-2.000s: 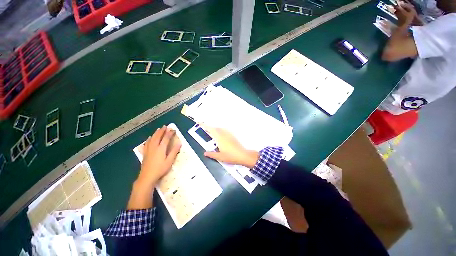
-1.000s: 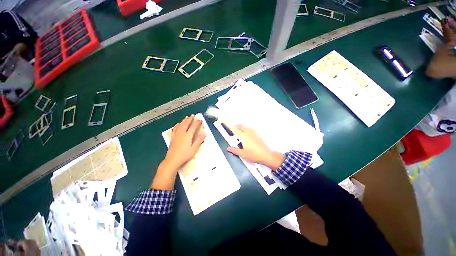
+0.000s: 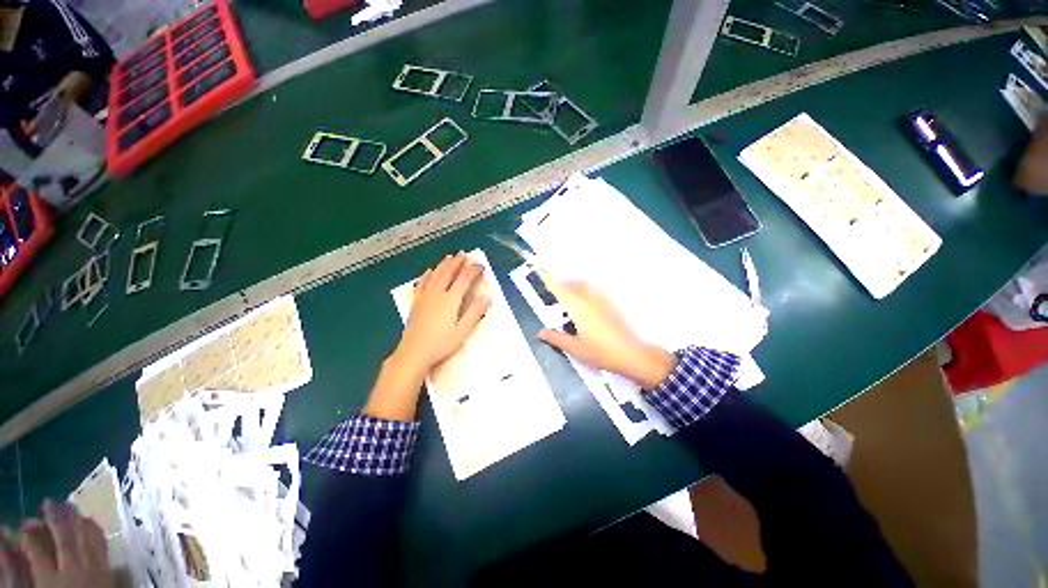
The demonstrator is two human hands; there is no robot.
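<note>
An adhesive sheet [image 3: 511, 402] with tan pieces and white borders lies in front of me. My left hand [image 3: 442, 322] rests palm down on its upper part, fingers slightly apart, holding nothing. My right hand [image 3: 603, 335] is just to the right, over the left edge of the white waste liner pile [image 3: 655, 270]. A liner with dark windows shows beside and under it. A thin, blurred item [image 3: 514, 244] shows beyond my right fingertips; I cannot tell whether my fingers hold it.
A smartphone [image 3: 707, 193] and a white slim tool [image 3: 750, 278] lie right of the pile, then a spare sheet stack [image 3: 845, 207]. Liner scraps [image 3: 218, 482] and another person's hand [image 3: 58, 551] are lower left. Phone frames [image 3: 425, 152] lie behind the metal rail [image 3: 345, 267].
The view has shifted, so the bench things sit further right. Both hands stay near the sheet and pile. The other person's hand at lower left shows more.
</note>
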